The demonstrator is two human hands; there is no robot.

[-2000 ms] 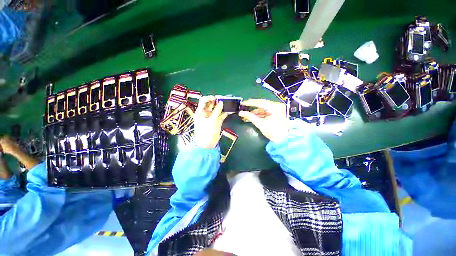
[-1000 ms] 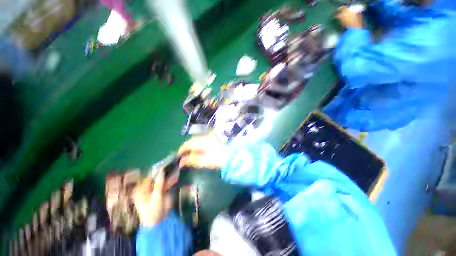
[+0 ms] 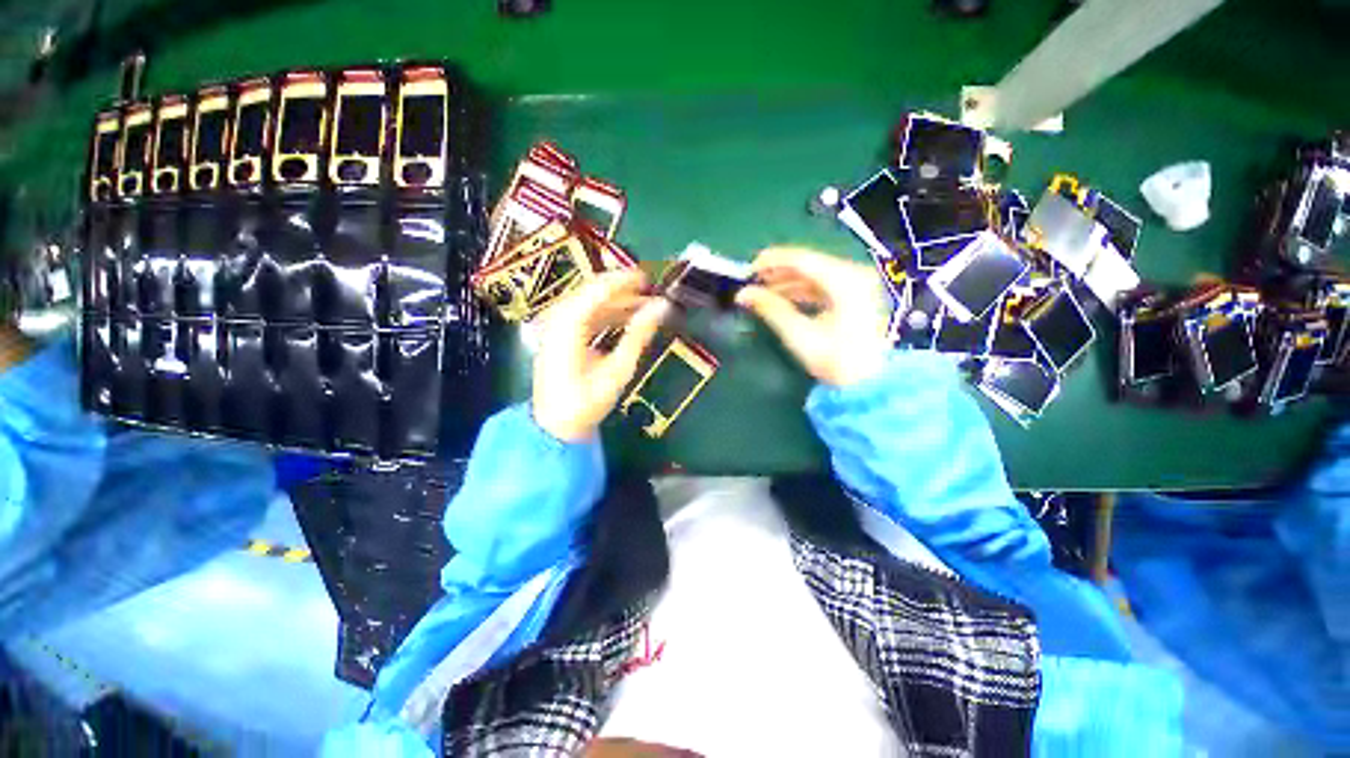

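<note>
A small dark LCD screen (image 3: pixel 705 282) with a pale edge is held between my two hands above the green bench. My left hand (image 3: pixel 595 348) has its fingertips on the left end of it. My right hand (image 3: pixel 814 311) pinches its right end. A front housing (image 3: pixel 669 388) lies flat just below it, partly beside my left hand. A pile of red, white and black housings (image 3: pixel 536 245) lies left of my left hand. A loose heap of LCD screens (image 3: pixel 979 277) lies right of my right hand.
A black blister tray (image 3: pixel 267 304) at the left holds a row of housings along its top. Darker phone assemblies (image 3: pixel 1223 344) lie at far right. A whitish lump (image 3: pixel 1177 194) and a slanting pale post (image 3: pixel 1103 56) are beyond the heap. Blue sleeves show at both sides.
The view swung right and tilted, blurred, a second ago, and is now level again. Both hands still hold the screen. It now appears tilted rather than level.
</note>
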